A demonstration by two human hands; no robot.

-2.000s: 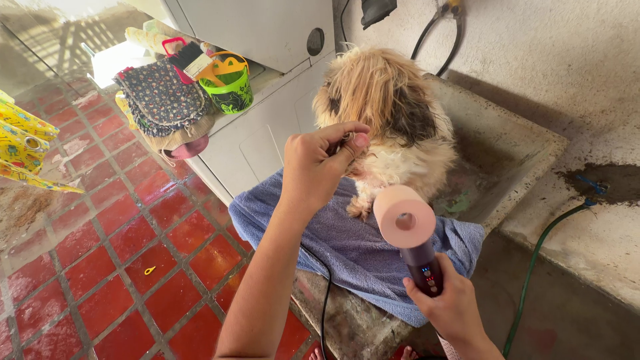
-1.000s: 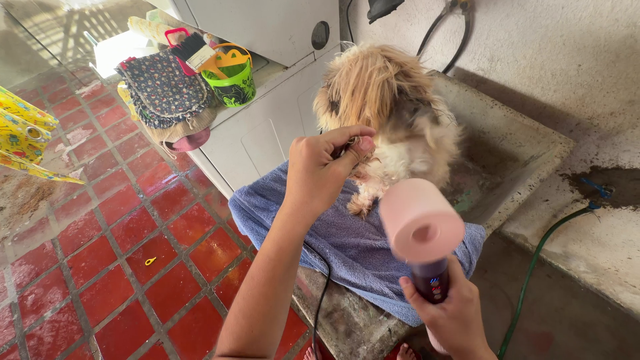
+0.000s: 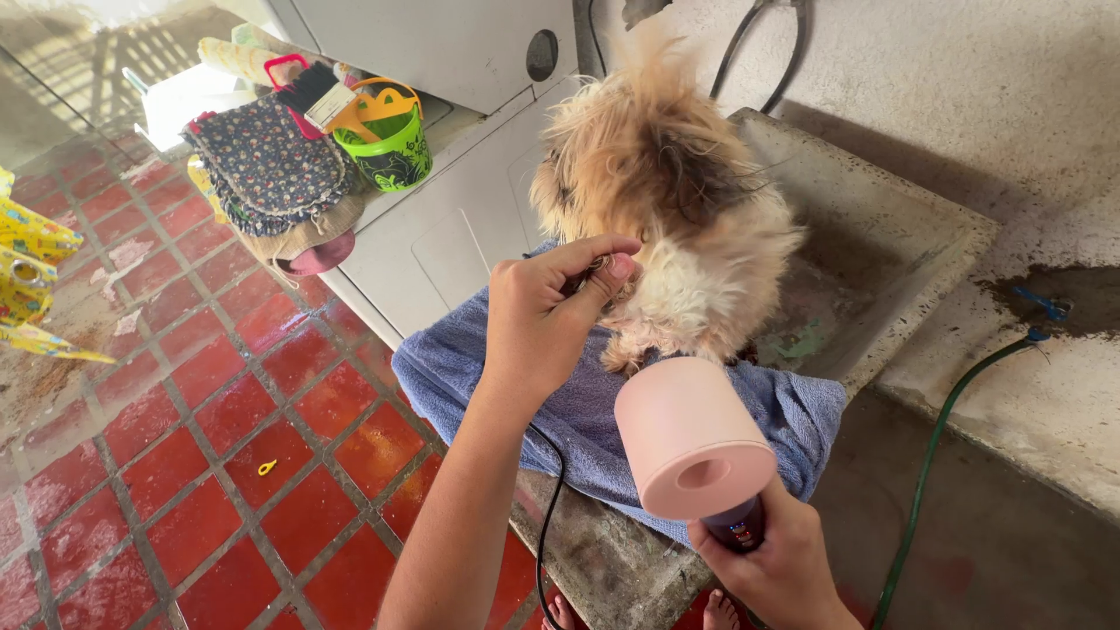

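Note:
A long-haired tan and white dog (image 3: 665, 184) sits on a blue towel (image 3: 569, 411) laid over the edge of a concrete sink. My left hand (image 3: 560, 306) is at the dog's chest, thumb and fingers pinched together on a lock of hair or a dog's limb; which one cannot be told. My right hand (image 3: 774, 551) is closed around the dark handle of a hair dryer (image 3: 691, 437) with a wide pink head, in front of the dog's paws. Small lights glow on the handle. The dog's hair stands up on its head, and its face is mostly covered.
The concrete sink (image 3: 936, 297) extends right of the dog. A black cord (image 3: 556, 490) hangs by my left forearm. At the left, a green bucket (image 3: 394, 153), a wide brush (image 3: 324, 101) and floral cloth (image 3: 267, 166) lie on a white appliance. A green hose (image 3: 932, 455) runs down the right wall.
The dryer in my right hand has turned and its pink head points more toward the dog. The hair on the dog's head has risen. My left hand stays at the dog's chest.

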